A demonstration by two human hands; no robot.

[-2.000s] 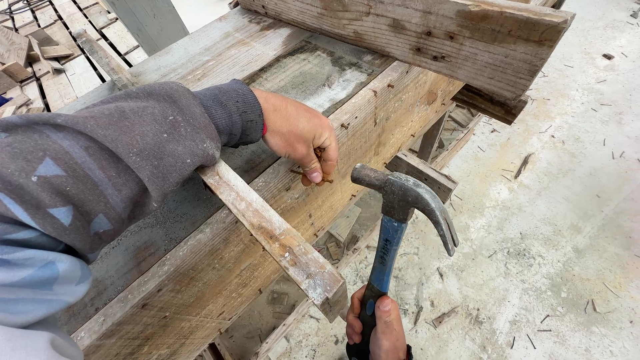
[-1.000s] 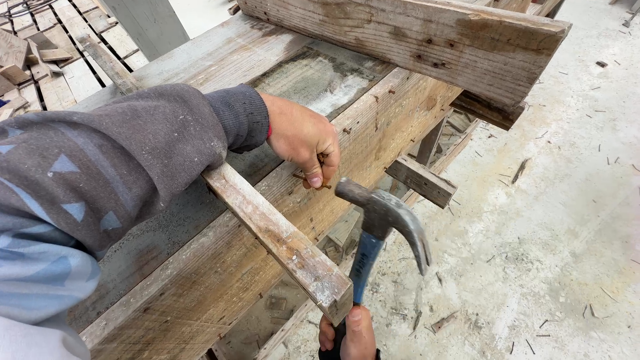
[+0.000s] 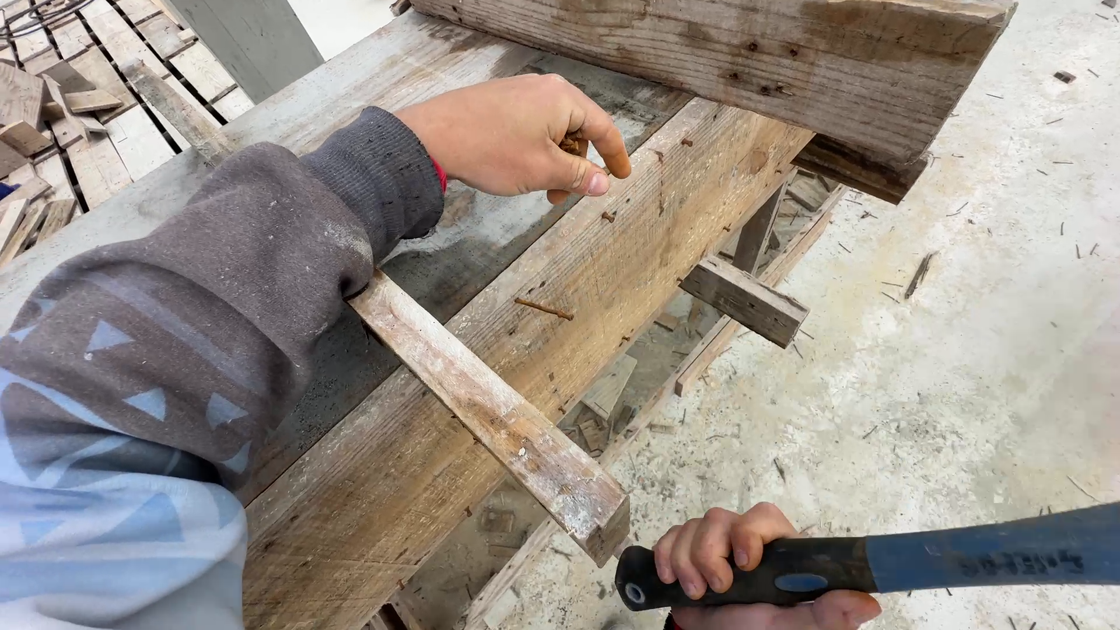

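My left hand (image 3: 525,140) is above the upper part of the wooden beam, its fingers curled around several rusty nails (image 3: 573,144). Below it, one rusty nail (image 3: 544,309) stands out of the beam's side face (image 3: 490,350), tilted. My right hand (image 3: 744,560) grips the black end of a blue-and-black hammer handle (image 3: 980,551) at lower right; the hammer's head is out of frame. A narrow wooden batten (image 3: 507,420) lies across the beam, its upper end under my left sleeve. Nail heads (image 3: 608,216) show in the beam near my left hand.
A thick wooden board (image 3: 770,61) crosses the top of the beam. A short wood block (image 3: 744,300) juts out on the right. Concrete floor (image 3: 962,376) with scattered nails and splinters lies beyond. Wood offcuts (image 3: 70,101) rest on slats at upper left.
My left hand has moved up off the beam's side face, where a tilted nail now shows. My right hand has moved right, and the hammer's head has swung out of view.
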